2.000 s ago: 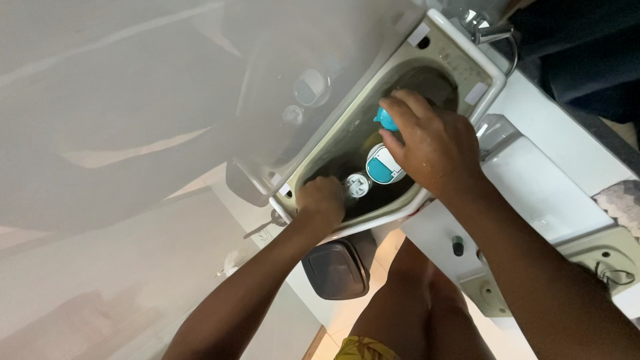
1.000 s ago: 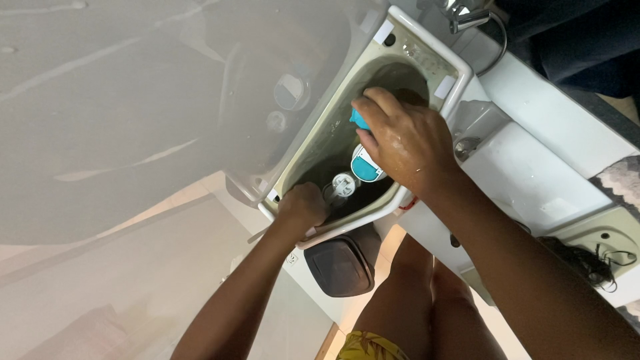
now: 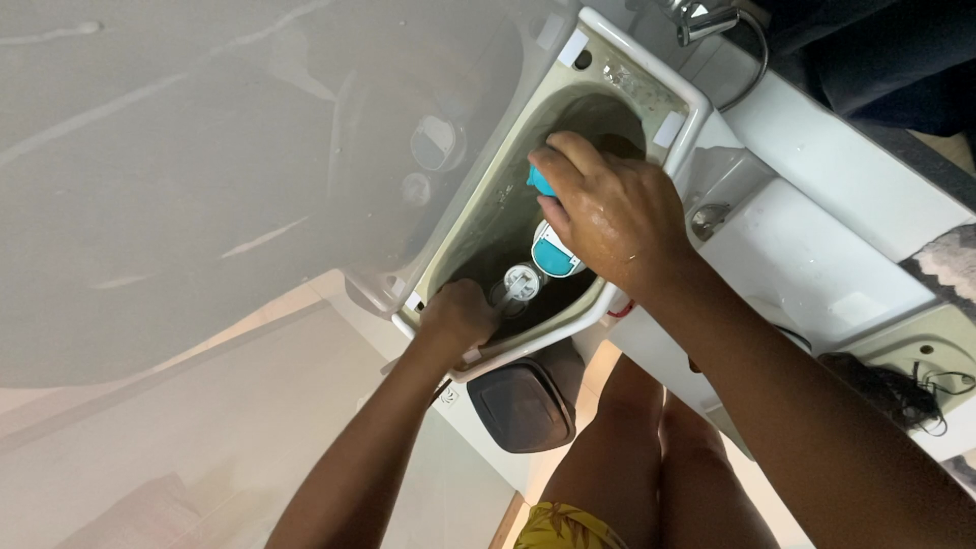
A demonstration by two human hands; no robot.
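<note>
Below me is an uncovered toilet cistern (image 3: 526, 347) with a white ceramic rim and a stained inside. My right hand (image 3: 614, 210) is over its middle, fingers curled around a turquoise plastic part (image 3: 541, 181). Just below that hand stands a white flush valve with a turquoise top (image 3: 554, 257). Beside it, toward my left hand, is a smaller round white plastic fitting (image 3: 522, 283). My left hand (image 3: 460, 314) reaches into the near left end of the cistern, beside this fitting; its fingertips are hidden, so its hold is unclear.
A glossy wall (image 3: 229, 191) borders the cistern on the left. A chrome tap (image 3: 709, 25) and a white basin (image 3: 823, 259) are at the right. A dark lidded bin (image 3: 522, 406) stands below the cistern. A ceramic piece (image 3: 926, 332) with dark tangled strands lies at the far right.
The view has shifted somewhat. My right hand stays around the turquoise part, and my left hand remains at the cistern's near left end.
</note>
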